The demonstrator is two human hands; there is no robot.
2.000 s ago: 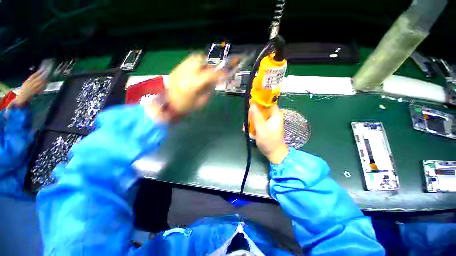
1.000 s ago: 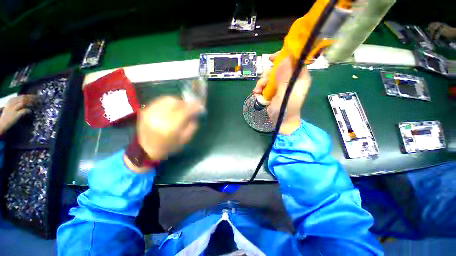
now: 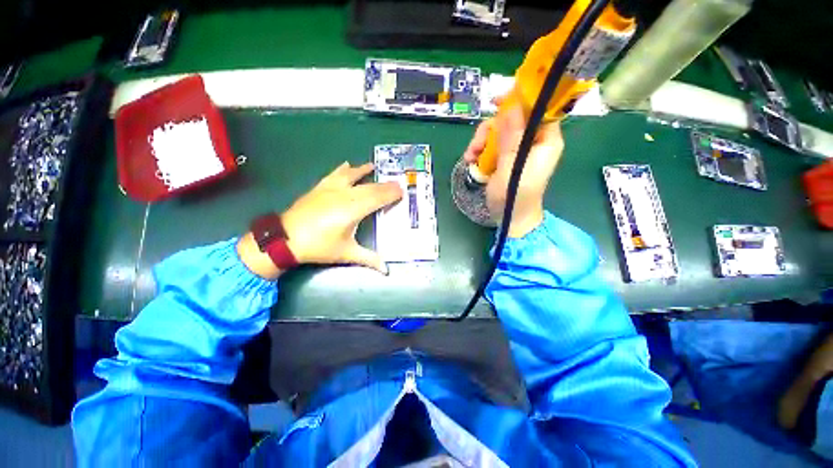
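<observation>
My left hand [image 3: 333, 219] rests on the green work surface, fingers spread, with its fingertips on the left edge of an upright phone frame [image 3: 419, 219]. The frame lies flat, with a green and silver board at its top end and a dark and orange strip inside. My right hand [image 3: 522, 169] is closed around the yellow-orange electric screwdriver [image 3: 546, 64], which tilts with its tip down left. The tip is over the round speckled screw tray [image 3: 471, 194], partly hidden by my right hand. The black cord [image 3: 523, 155] hangs across my right hand.
A red bin [image 3: 137, 151] with white pieces is at left, beside the black divided parts tray [image 3: 84, 183]. Another phone frame [image 3: 380, 90] lies on the white strip. More phone frames [image 3: 639, 222] lie at right. A pale-green post [image 3: 674, 53] stands upper right. A person's arm shows lower right.
My left hand has brought a phone frame down onto the surface beside the screw tray and is now still. The red bin and black tray appear further left. My right hand still holds the screwdriver at the tray.
</observation>
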